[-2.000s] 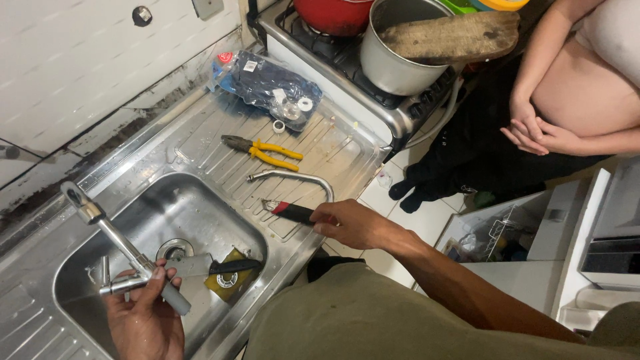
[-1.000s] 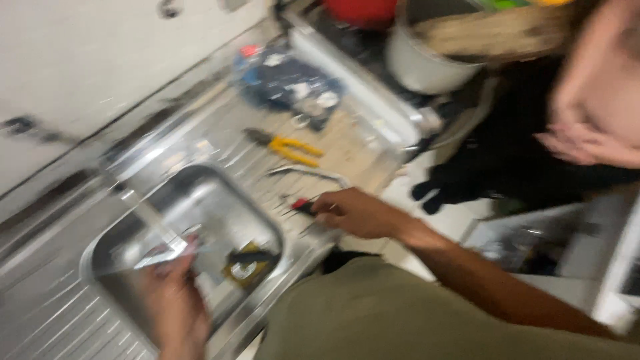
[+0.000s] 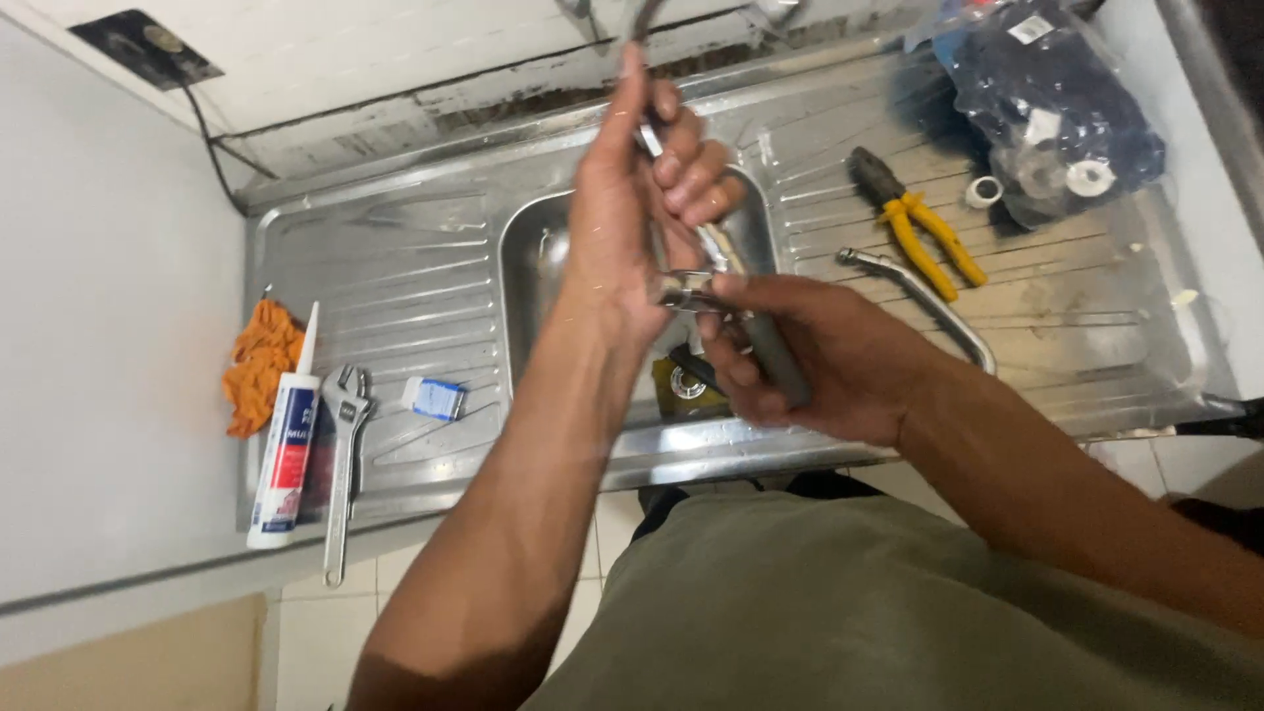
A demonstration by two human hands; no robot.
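Above the steel sink basin [image 3: 538,257], both my hands hold a chrome faucet [image 3: 723,247] with a grey lower part. My left hand [image 3: 647,178] is wrapped around its upper length. My right hand [image 3: 800,346] grips the lower end, with fingers at a short chrome side piece [image 3: 686,290]. To the right, a curved chrome spout [image 3: 933,301] lies on the drainboard beside combination pliers with yellow handles [image 3: 918,232]. A white plastic ring [image 3: 984,192] is near a clear plastic bag [image 3: 1066,118]. In the basin, a yellow-green sponge [image 3: 681,390] is partly hidden.
On the left drainboard lie an orange cloth [image 3: 262,360], a sealant cartridge with a nozzle [image 3: 286,454], an adjustable wrench [image 3: 343,464] and a small blue-and-white packet [image 3: 435,398]. A black cable [image 3: 204,143] hangs from a wall plate at the upper left.
The view has swung left. My right hand has let go of the red-and-black tool it held and has come onto the faucet. My left hand has raised the faucet.
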